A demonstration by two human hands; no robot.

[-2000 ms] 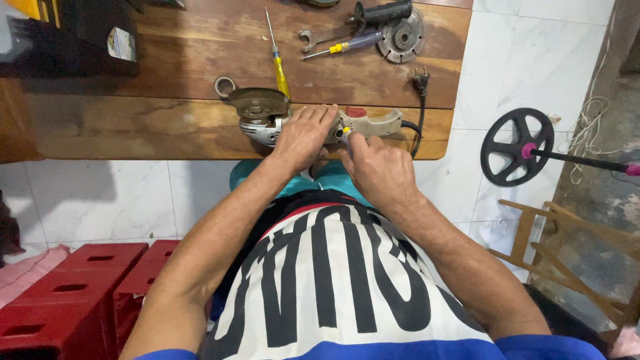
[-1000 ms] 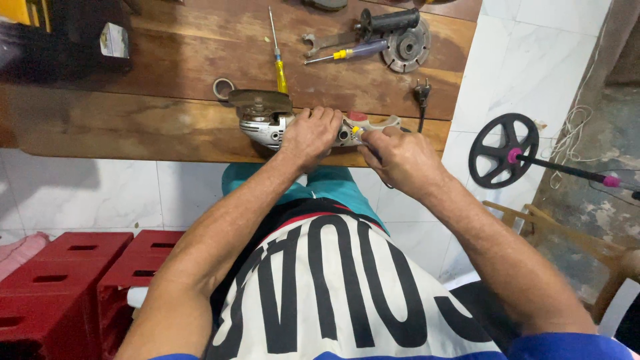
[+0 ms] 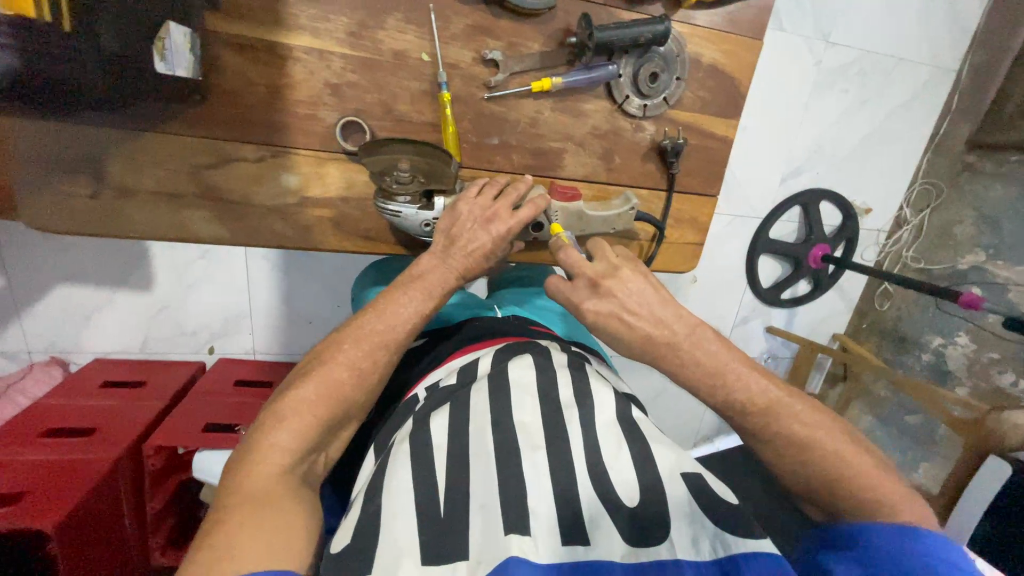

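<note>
An angle grinder (image 3: 600, 214) lies along the front edge of the wooden table, its metal guard (image 3: 408, 164) and spindle at the left, its handle at the right. My left hand (image 3: 486, 228) presses over the middle of the grinder's body. In my right hand (image 3: 604, 288) is a screwdriver (image 3: 559, 232) with a yellow collar; its tip meets the grinder's side near a round dark hole, and my fingers hide most of its handle. The power cord (image 3: 664, 216) loops from the handle's end to a plug (image 3: 673, 150).
Behind the grinder lie a yellow-handled screwdriver (image 3: 449, 124), a metal ring (image 3: 352, 134), a second screwdriver (image 3: 576, 78), a wrench (image 3: 524, 62), a black side handle (image 3: 628, 34) and a segmented disc (image 3: 658, 80). Red plastic stools (image 3: 96, 416) stand at lower left, a black spoked wheel (image 3: 800, 248) at right.
My right hand has turned at the wrist and shifted a little around the screwdriver. My left hand stays on the grinder's body, and the grinder remains at the table edge.
</note>
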